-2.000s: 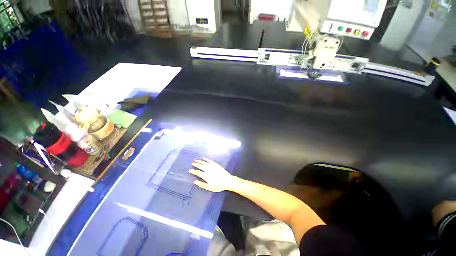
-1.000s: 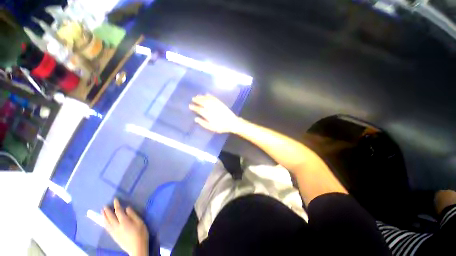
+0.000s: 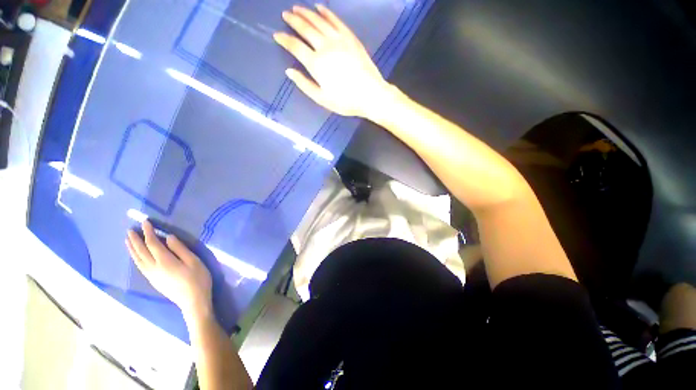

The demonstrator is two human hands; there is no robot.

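Observation:
The blue transparent sewing template (image 3: pixel 229 152) lies flat on the tables, with its upper leaf down over cloth panels. Dark pocket-shaped outlines and bright glare strips show on it. My right hand (image 3: pixel 336 65) lies flat with fingers spread on the upper part of the template. My left hand (image 3: pixel 172 266) rests with fingers apart on its lower part, near the body-side edge. Neither hand holds anything. The far end of the template is cut off by the top of the picture.
The black table (image 3: pixel 488 68) extends to the right of the template. A white worktable (image 3: pixel 114 316) edges it at the left and bottom left. A dark glossy rounded object (image 3: pixel 588 190) is at the right. Part of another person, with a striped sleeve (image 3: pixel 675 346), shows at the lower right.
The view has tipped down and closer, so the bottles and machine have left the picture. My left hand has come in and rests on the template. My right hand stays flat on it.

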